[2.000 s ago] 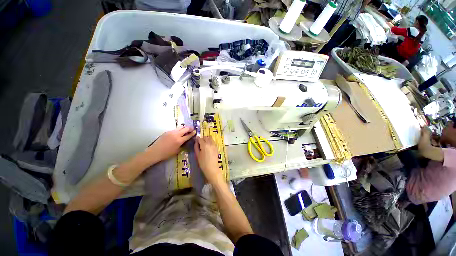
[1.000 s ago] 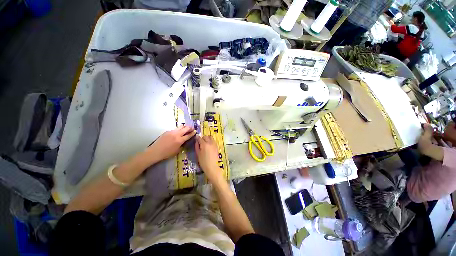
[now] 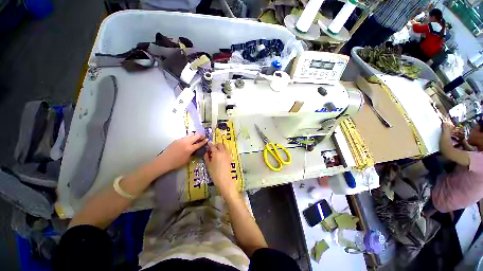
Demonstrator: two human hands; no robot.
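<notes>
A grey-brown fabric piece (image 3: 168, 189) lies under my hands and runs up to the needle area (image 3: 207, 131) at the left end of the white sewing machine (image 3: 280, 103). My left hand (image 3: 185, 150) presses on the fabric just left of the needle, fingertips near the presser foot. My right hand (image 3: 218, 163) presses on it just right of that, fingers close together. Both hands are bare. A narrow strip of fabric (image 3: 193, 114) shows behind the needle. The fingertips partly hide the seam. Yellow tape with black letters (image 3: 198, 182) is on the table beside the fabric.
Yellow-handled scissors (image 3: 276, 156) lie right of the needle. A long grey stack of cut pieces (image 3: 95, 140) lies at the left. A white bin (image 3: 127, 33) behind holds tangled strips (image 3: 139, 57). Grey pieces (image 3: 33, 129) heap at lower left. Another person's arm (image 3: 450, 145) is at far right.
My hands stay in nearly the same place on the fabric. The fabric near my left wrist has shifted slightly. At far right, the other person's arm has moved up.
</notes>
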